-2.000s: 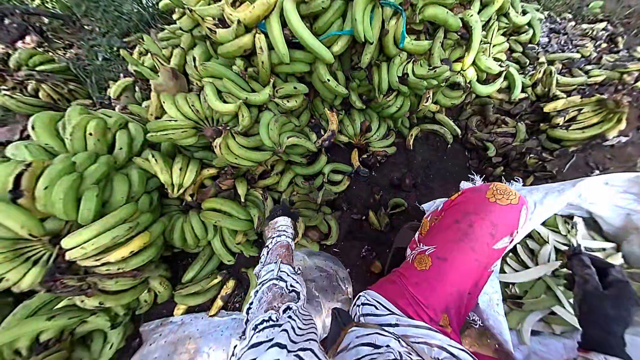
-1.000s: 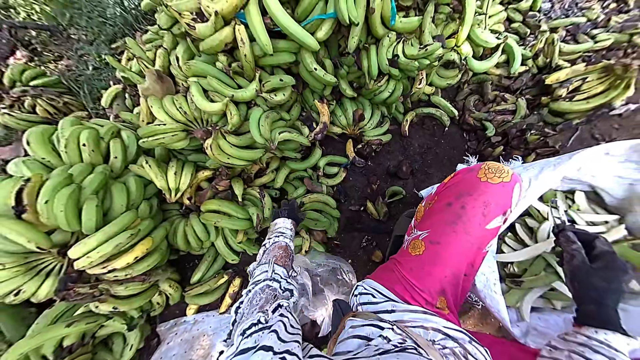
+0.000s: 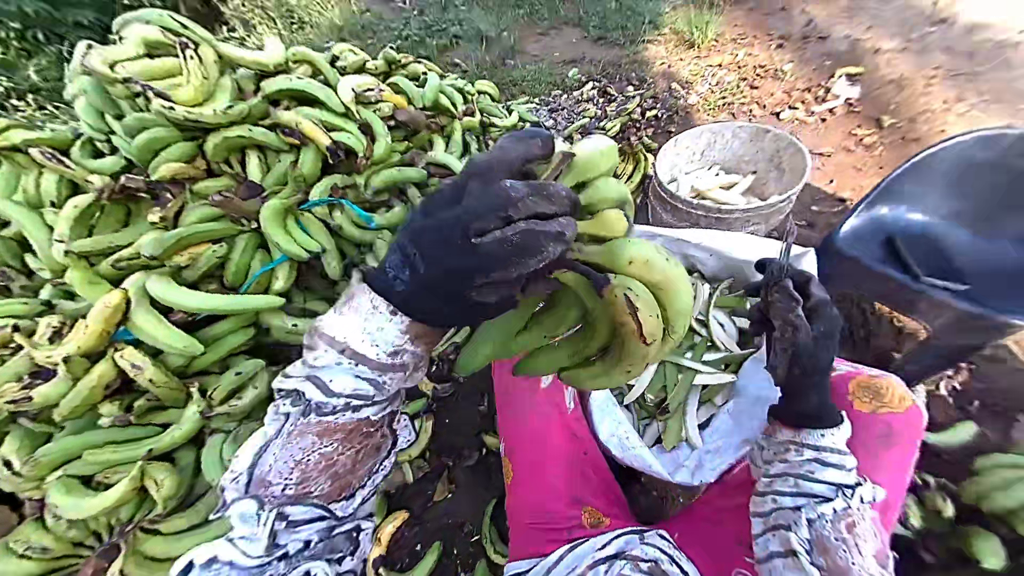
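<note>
In a dark glove, my left hand point(image 3: 496, 228) grips a hand of green plantains or bananas point(image 3: 616, 308) by its dark stem, holding it up over my lap and the near edge of the white sack. My right hand point(image 3: 792, 336), also gloved, is closed around a small tool with a thin metal end point(image 3: 788, 240), probably a knife; its handle is hidden in the fist. Between my knees the open white sack point(image 3: 720, 448) holds green and whitish peels point(image 3: 688, 384). Beyond it, a dirty whitish bucket point(image 3: 720, 212) contains pale peeled fruit point(image 3: 716, 184).
A large heap of green fruit point(image 3: 208, 300) with blue-green ties fills the left side. A big dark plastic container point(image 3: 944, 232) stands at the right, with more green fruit point(image 3: 996, 488) on the ground below it. Bare soil and grass lie behind.
My left hand has come up from the heap with a hand of green fruit. The view has swung right, bringing in the bucket and the dark container.
</note>
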